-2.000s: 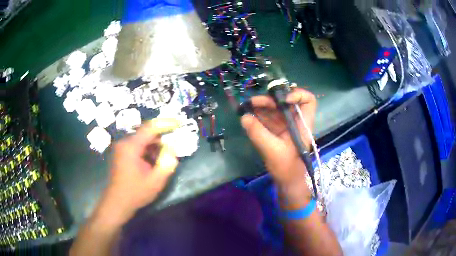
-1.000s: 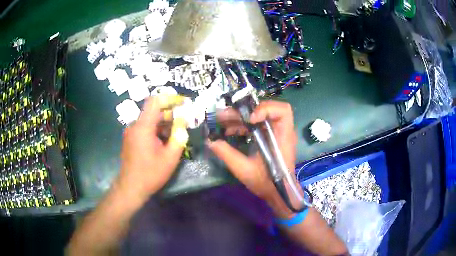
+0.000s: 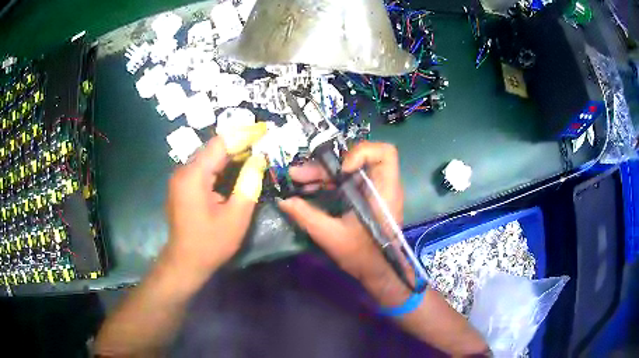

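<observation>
My left hand [image 3: 210, 199], with yellow finger cots, has its thumb and forefinger close together beside a white plastic housing [image 3: 284, 143]; whether it grips it is blurred. My right hand [image 3: 350, 203], with a blue wristband [image 3: 406, 304], holds the black soldering iron [image 3: 364, 203] along the palm, its tip end pointing up and left. The right thumb and forefinger are at a small dark part with coloured leads [image 3: 280, 183], between both hands. White housings [image 3: 196, 108] lie piled behind my left hand.
The metal hood [image 3: 319, 35] hangs over the pile. Wired parts [image 3: 417, 105] lie right of it. One housing [image 3: 457, 175] sits alone at right. Circuit boards [image 3: 35, 182] are at left. A black station [image 3: 553, 91], a blue bin [image 3: 483, 259] and a plastic bag [image 3: 515, 308] are at right.
The view has shifted right. A lone white housing now lies on the mat at right. My hands have come closer together, with the small wired part between them.
</observation>
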